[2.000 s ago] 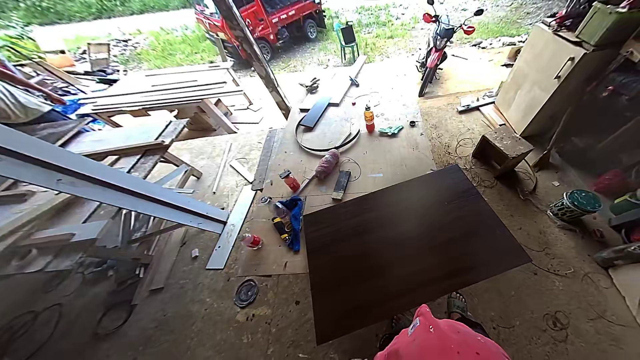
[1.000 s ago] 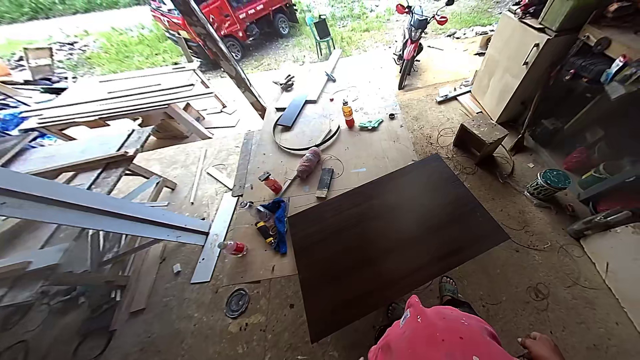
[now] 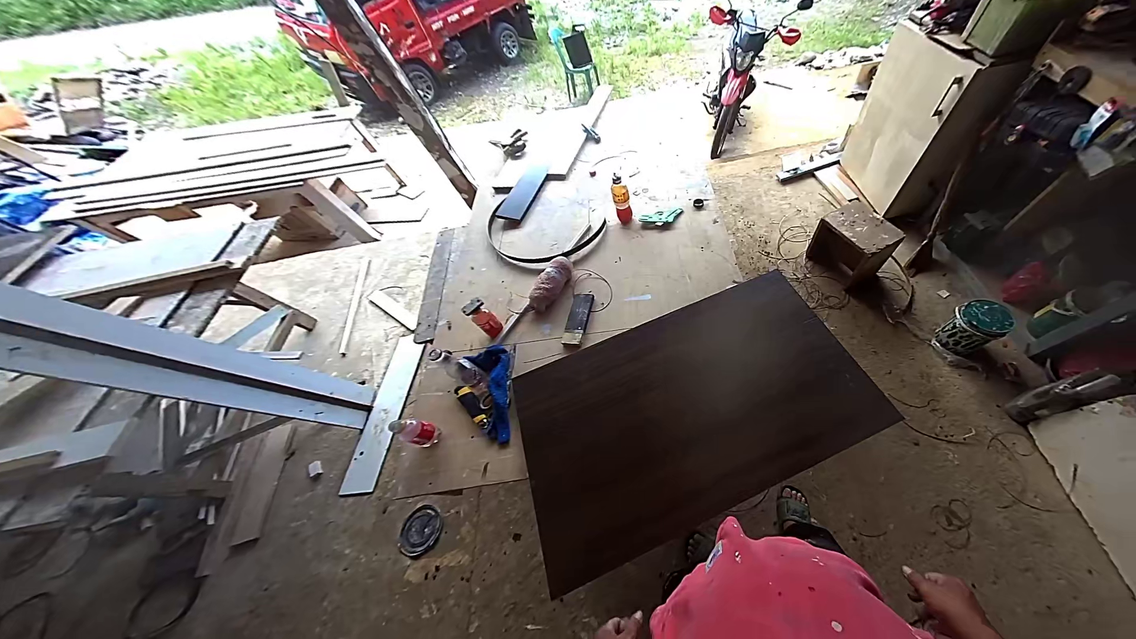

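Observation:
A dark brown wood-grain panel (image 3: 701,426) lies in front of my body, partly over the light plywood sheet (image 3: 657,257). My left hand (image 3: 621,627) shows only in part at the bottom edge, below the panel's near corner; its hold cannot be made out. To the right of my pink shirt, my right hand (image 3: 945,596) hangs above the floor with nothing seen in it. Beyond the panel are a paint roller (image 3: 550,284), a dark block (image 3: 578,319), a red-labelled bottle (image 3: 482,318), a blue cloth (image 3: 499,390) and a yellow-and-black tool (image 3: 471,406).
Blue-grey beams (image 3: 177,364) and stacked boards (image 3: 222,169) occupy the left side. A wooden post (image 3: 404,98) rises before a red truck (image 3: 444,44). At right are a wooden box (image 3: 856,240), a paint bucket (image 3: 974,327) and a cabinet (image 3: 910,115). A black lid (image 3: 421,531) lies on the floor.
Both hands have come into view at the bottom compared with the oldest frame; the right one was partly visible one second ago. The panel and the tools beyond it lie as before.

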